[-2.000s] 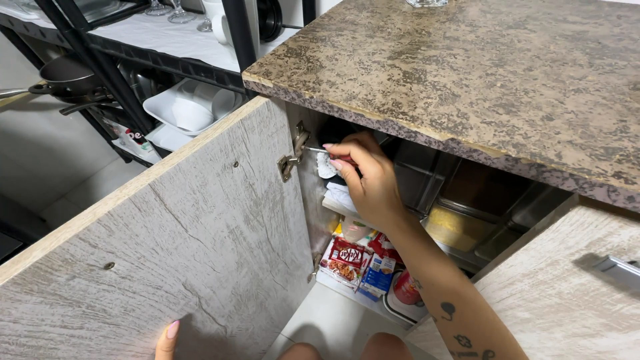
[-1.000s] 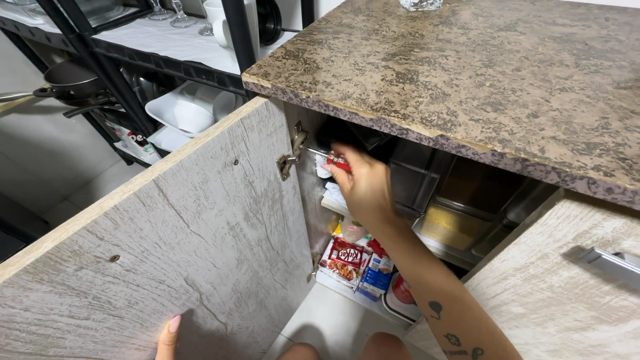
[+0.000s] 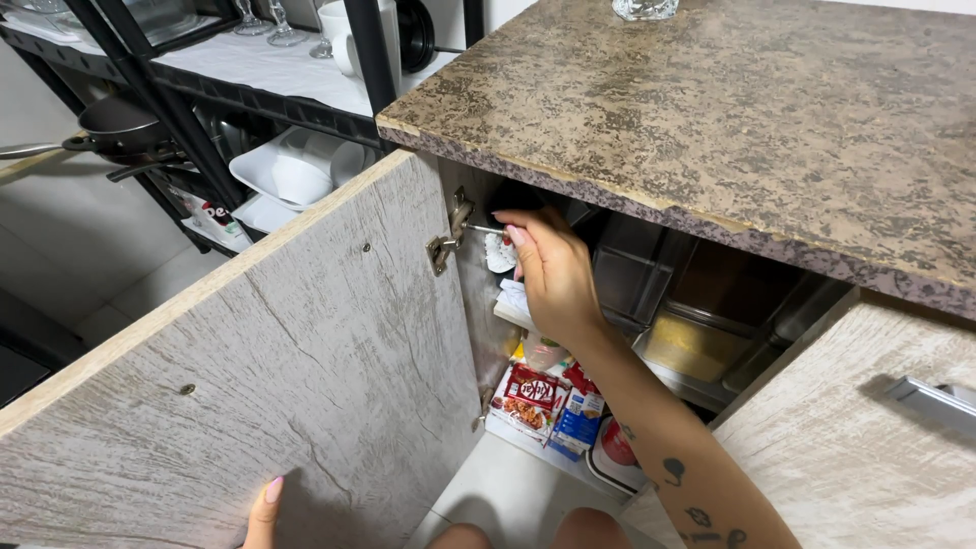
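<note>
A screwdriver (image 3: 488, 229) with a thin metal shaft is gripped in my right hand (image 3: 550, 267), its handle mostly hidden by the fingers. Its tip meets the upper metal hinge (image 3: 460, 217) on the cabinet's side wall. The hinge's other plate is fixed to the open wood-grain cabinet door (image 3: 305, 328). At the lower left, my left hand (image 3: 263, 515) rests at the door, with only one finger in view. A lower hinge (image 3: 483, 408) sits near the door's bottom corner.
A brown stone-patterned countertop (image 3: 686, 114) overhangs the cabinet. Inside are a KitKat package (image 3: 532, 389), a blue box (image 3: 577, 419) and a container with yellow contents (image 3: 690, 343). A black shelf rack (image 3: 374, 61) stands behind the door; another door's handle (image 3: 934, 400) is at right.
My right hand has shifted its grip on the screwdriver: the red handle showed more a second ago and is now mostly covered. The left hand has stayed at the door.
</note>
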